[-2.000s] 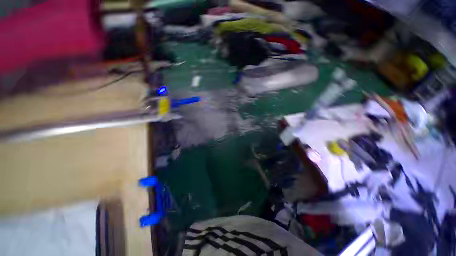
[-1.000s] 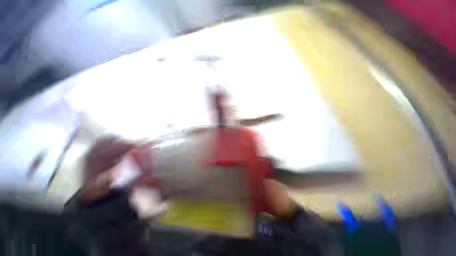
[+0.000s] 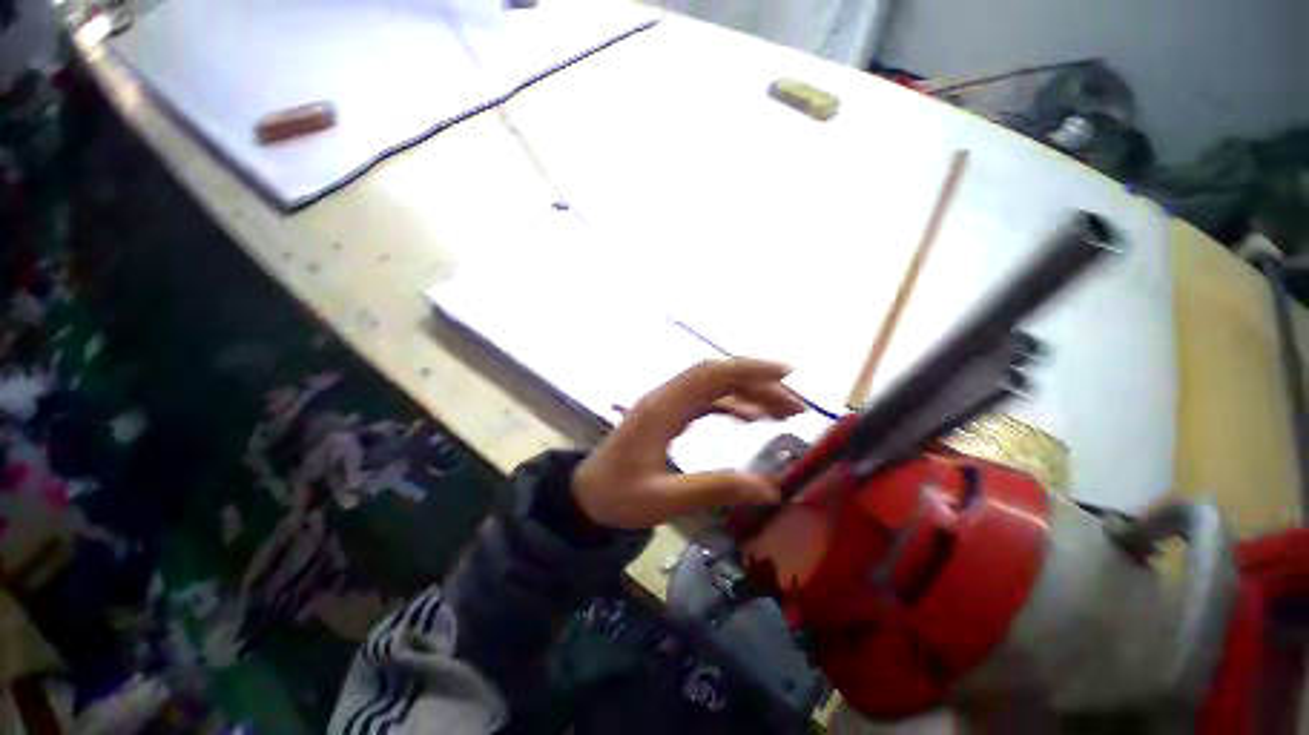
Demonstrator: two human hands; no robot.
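The cloth cutting machine (image 3: 919,574), with a red and grey motor body, fills the lower right; its dark and shiny upright bars tilt up to the right. Part of its grey base plate (image 3: 732,618) shows at the table edge. My left hand (image 3: 689,452) is beside the machine's front, fingers curved and apart, holding nothing; the thumb tip is close to the red body, contact unclear. White paper (image 3: 574,323) covers a fabric stack under and beyond the hand. My right hand is not visible.
A brown wooden strip (image 3: 912,280), a gold block (image 3: 1026,452) and a yellowish block (image 3: 804,98) lie on the white paper. A reddish-brown block (image 3: 294,122) sits on the neighbouring lay. Cloth scraps (image 3: 309,503) cover the floor at left.
The blurred view has turned and steadied along the table. The machine now shows at lower right, where it was centred a second ago. My left hand now shows clearly, open beside it.
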